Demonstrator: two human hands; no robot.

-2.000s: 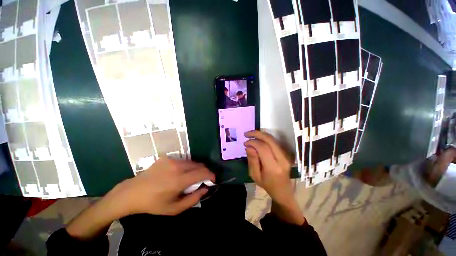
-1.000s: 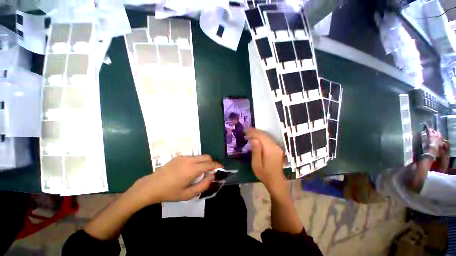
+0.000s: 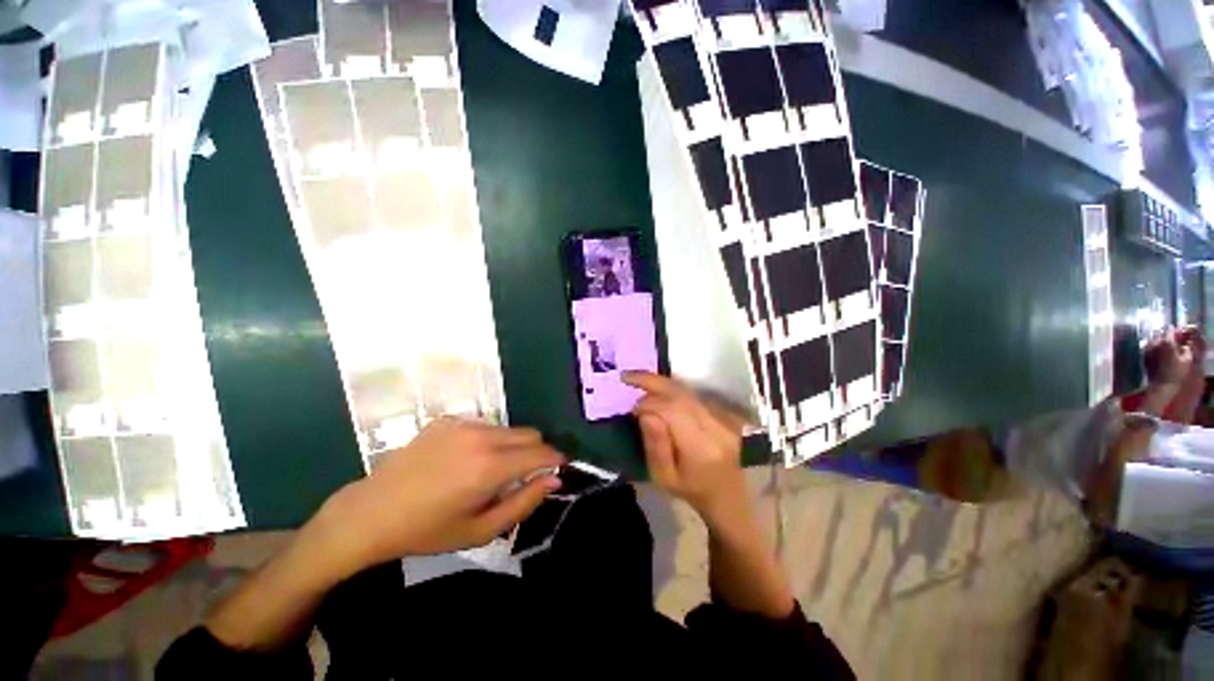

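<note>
A smartphone [image 3: 611, 326] with a lit purple-white screen lies on the green bench. My right hand [image 3: 679, 436] is at its lower right, index fingertip at the lower screen; it holds nothing. My left hand [image 3: 439, 486] is at the bench's front edge, palm down, with its fingers around the upper left part of a source sheet of black pieces [image 3: 543, 519] that hangs over my lap. A white sheet [image 3: 463, 564] sticks out below the left hand. Receiving sheets [image 3: 397, 226] with pale grey rectangles lie left of the phone.
A fanned stack of sheets with black squares [image 3: 815, 253] lies right of the phone over a plain white sheet [image 3: 692, 240]. Blank sheets [image 3: 123, 293] lie far left. White waste liner [image 3: 566, 33] lies at the back. Another person's hands [image 3: 1172, 362] show at the far right.
The view has shifted. The phone screen changed from a split page to full-screen video and back to a split page. My right fingertip is now lower on it. More of the black source sheet shows.
</note>
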